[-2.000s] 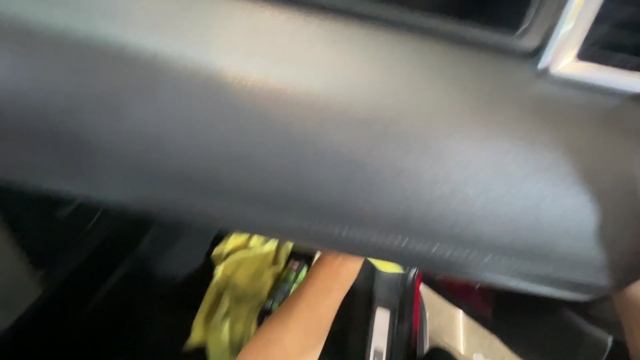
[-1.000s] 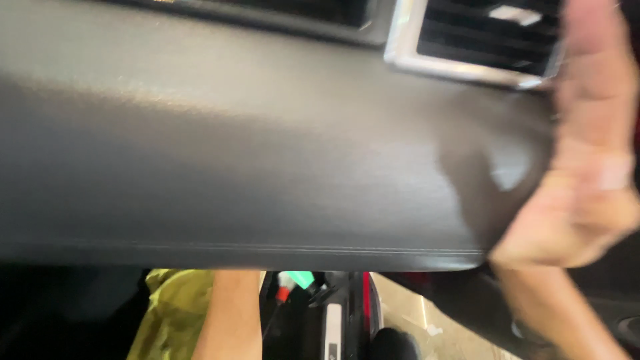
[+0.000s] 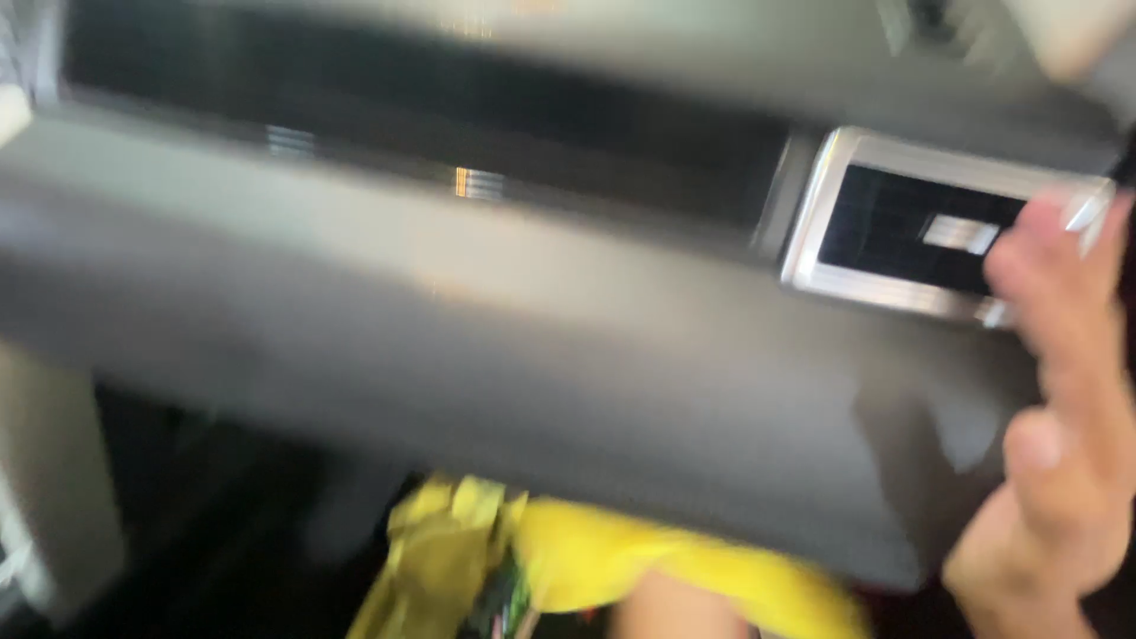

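My left hand is at the lower middle, below the dashboard edge, with a bright yellow cloth bunched over and around it. Its fingers are hidden by the cloth. A duller yellow cloth or bag lies just left of it. My right hand is raised at the right, fingers pointing up and holding nothing visible. Its fingertips overlap the right end of a silver-framed air vent; blur hides whether they touch it. The grey padded dashboard of a car spans the view.
A long dark glossy panel runs along the upper dashboard, left of the vent. A pale upright panel stands at the left edge. Small dark and green items show between the yellow cloths. The frame is strongly blurred.
The bright yellow cloth has come into view at my left hand. My right hand stays raised by the vent, where it was a second ago. The view has shifted and tilted.
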